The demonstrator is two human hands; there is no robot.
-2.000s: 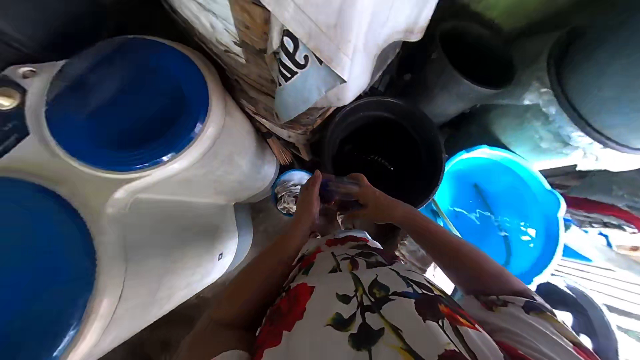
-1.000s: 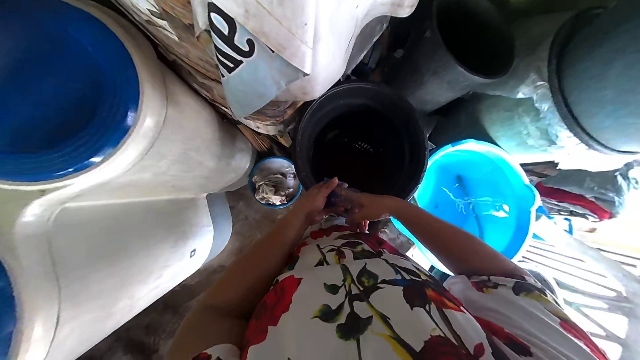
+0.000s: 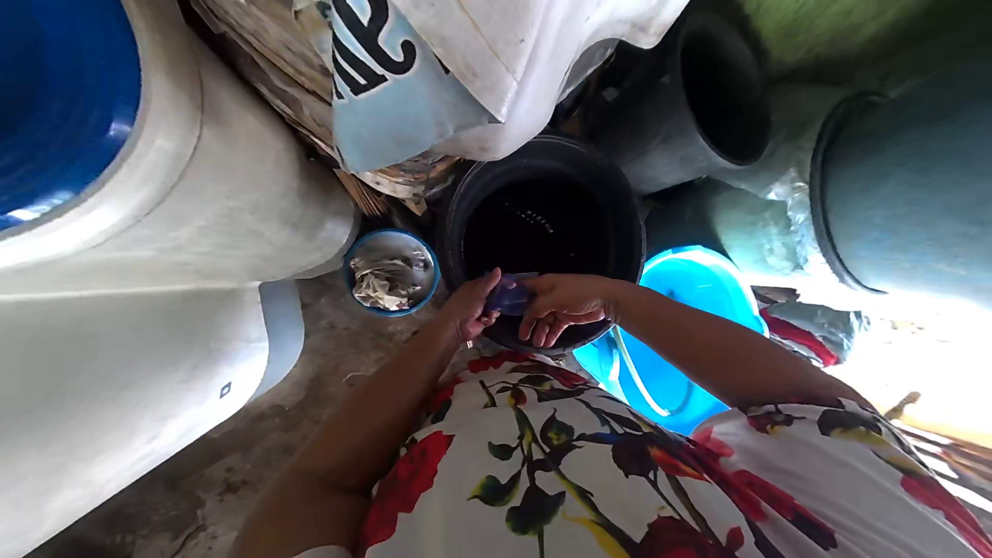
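Observation:
Over the near rim of a round black tub [image 3: 453, 225], both of my hands meet on a small dark purple item [image 3: 510, 297], possibly cloth or plastic. My left hand [image 3: 474, 304] grips its left side, thumb on top. My right hand [image 3: 559, 304] holds the other side, its fingers curled downward. The tub's inside is dark, with small bright glints. Left of the tub, a small blue-rimmed bucket [image 3: 358, 298] holds crumpled pale cloth or plastic [image 3: 387, 280].
A large white appliance body [image 3: 139, 372] with a round blue lid [image 3: 62, 101] fills the left. A printed sack [image 3: 418, 108] hangs behind the tub. Right are a bright blue basin [image 3: 690, 287], a dark bin [image 3: 659, 132] and a large grey-green container [image 3: 914, 186]. The floor [image 3: 310, 341] is concrete.
Both hands stay together on the purple item, which shows more plainly now between them. The view has shifted, with the large blue-lidded appliance farther left than two seconds ago.

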